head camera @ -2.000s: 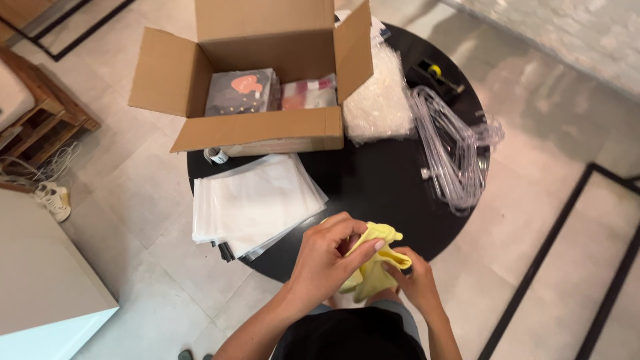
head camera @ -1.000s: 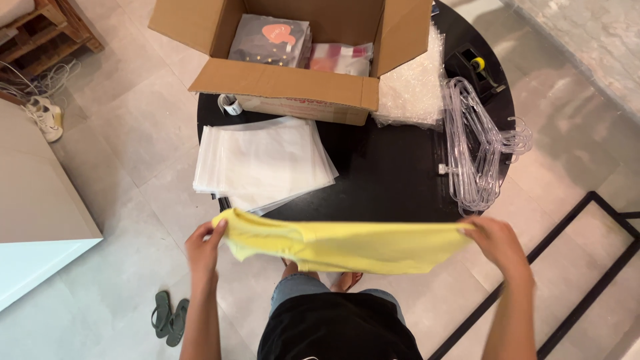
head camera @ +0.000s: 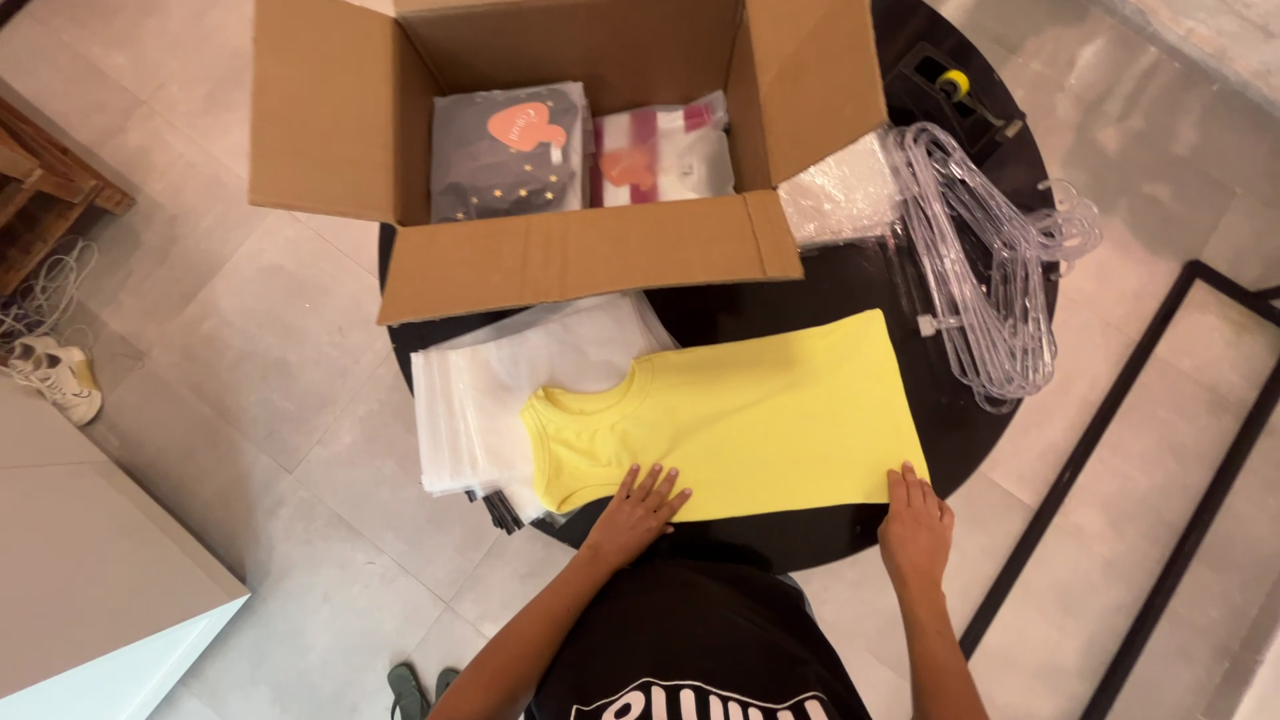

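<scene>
A yellow sleeveless top (head camera: 770, 420) lies flat across the near part of the round black table (head camera: 830, 545), its neckline toward the left and its hem toward the right. My left hand (head camera: 640, 510) rests on its near edge below the armhole, fingers spread and holding nothing. At the hem's near corner is my right hand (head camera: 915, 520), its fingertips on the fabric; whether they pinch it is unclear. The top's neck end overlaps a stack of clear plastic bags (head camera: 470, 410).
An open cardboard box (head camera: 590, 250) with bagged garments (head camera: 510, 160) stands at the back. Clear plastic hangers (head camera: 980, 270), bubble wrap (head camera: 845, 195) and a tape dispenser (head camera: 940, 100) are at the right. A black metal frame (head camera: 1090, 450) stands beside the table.
The yellow top, bunched in my hands and then stretched between them above the table, now lies flat. My left hand has let go of its neck end and moved right.
</scene>
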